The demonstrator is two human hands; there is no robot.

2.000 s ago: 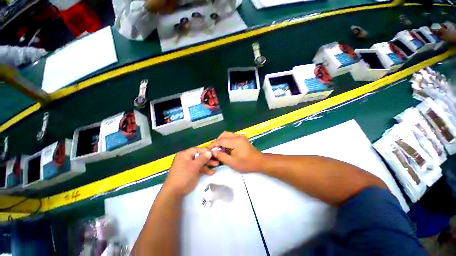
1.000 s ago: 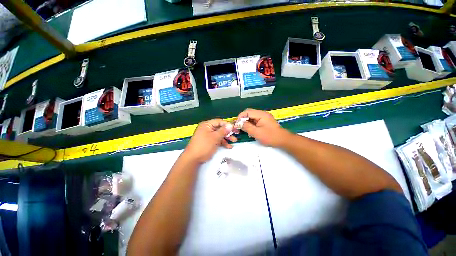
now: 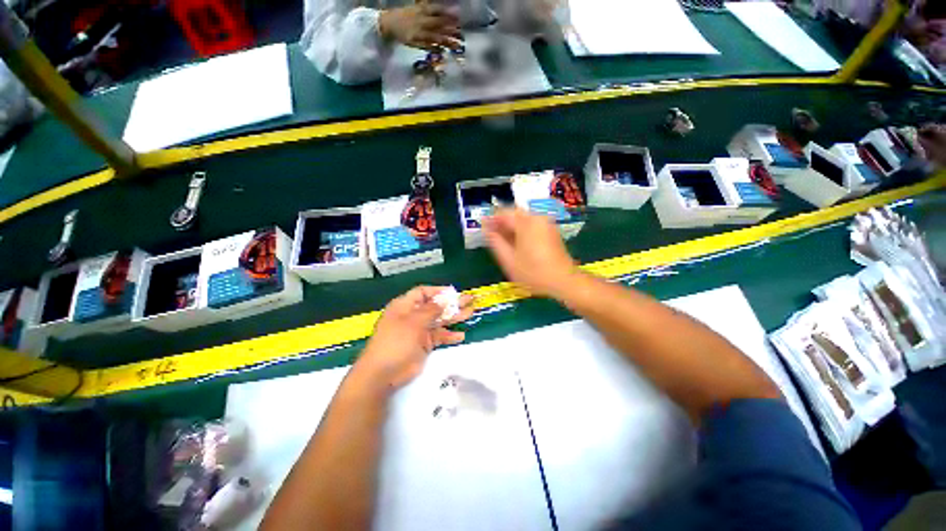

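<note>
My left hand (image 3: 410,327) is above the front edge of the white sheets, fingertips closed on a small white accessory (image 3: 447,303). My right hand (image 3: 531,249) reaches over the yellow rail, its fingertips at the near side of an open box base (image 3: 473,197) on the belt. The fingertips are blurred, so I cannot tell if they hold anything. The box's lid (image 3: 550,197), with a red-black watch picture, stands right beside it. A small grey-silvery scrap (image 3: 469,396) lies on the white sheet (image 3: 622,404).
More open boxes with lids (image 3: 405,236) and watches (image 3: 189,200) stand along the green conveyor (image 3: 342,171). Bagged straps (image 3: 830,353) are stacked right; bagged accessories (image 3: 207,472) lie left by a dark blue bin (image 3: 57,467). Opposite, a person's hand (image 3: 420,25) works over a sheet.
My hands were together; now my right hand has moved forward over the belt to a box, while my left stays back with the white piece. The view has shifted.
</note>
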